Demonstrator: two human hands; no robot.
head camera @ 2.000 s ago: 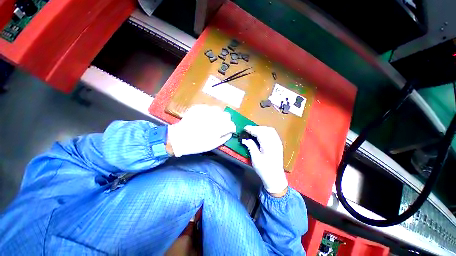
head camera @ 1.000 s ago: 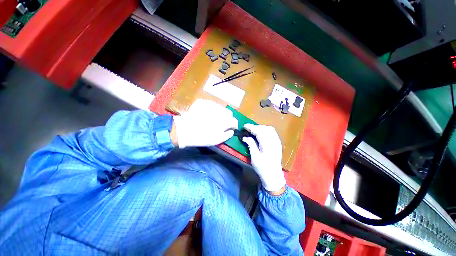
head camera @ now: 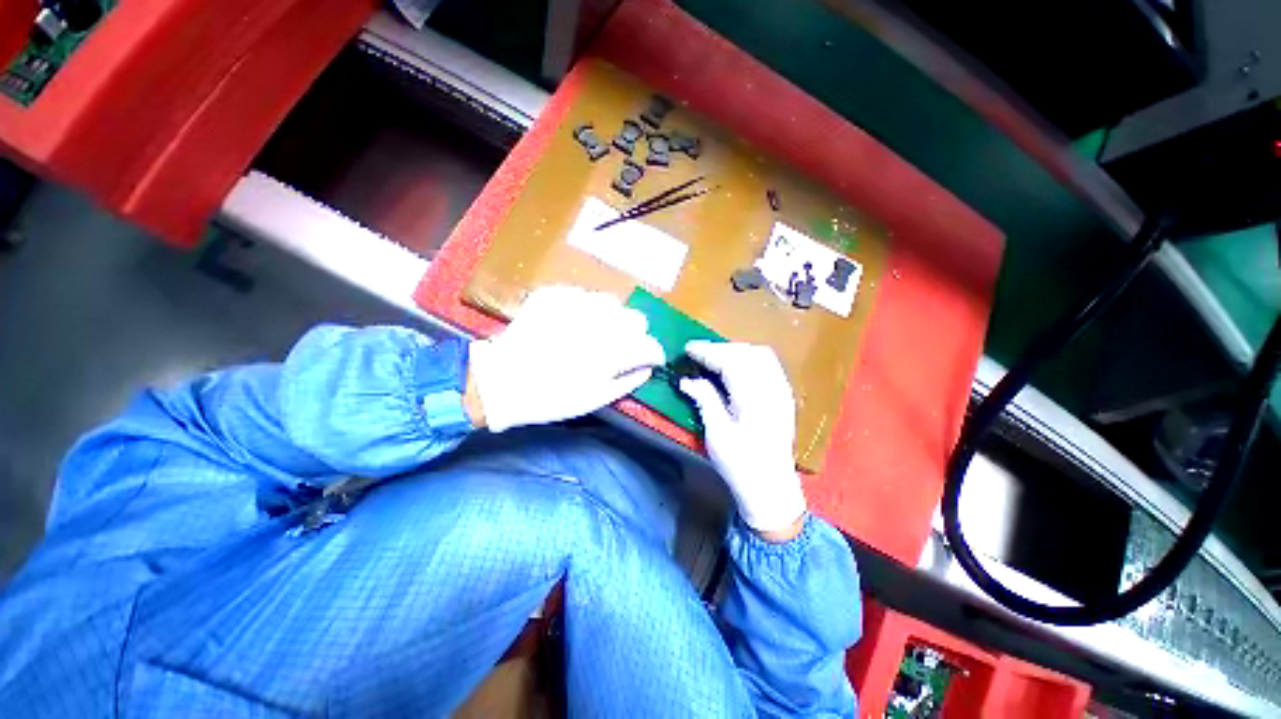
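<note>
My left hand [head camera: 562, 357], in a white glove, has its fingertips closed at the small dark module [head camera: 680, 372]; whether it holds a tool cannot be made out. My right hand [head camera: 750, 429], also gloved, grips the module between thumb and fingers. The module is mostly hidden by the fingers. It is over the green pad [head camera: 666, 326], which lies at the near edge of the brown-yellow board [head camera: 745, 225]. Slim dark tweezers [head camera: 652, 207] lie across the edge of the left white paper [head camera: 629, 250]. Several grey modules [head camera: 629, 136] lie in a loose group beyond.
The right white paper [head camera: 812, 267] bears dark pieces. The red foam mat [head camera: 906, 407] lies under the board. A black hose [head camera: 969, 555] loops at the right. A red bin [head camera: 211, 106] with a green circuit board is at upper left, another [head camera: 1012, 688] at lower right. Conveyor rails run beneath.
Both hands stay together over the green pad with only small finger shifts. The dark piece between them shows less than before. The view has shifted slightly.
</note>
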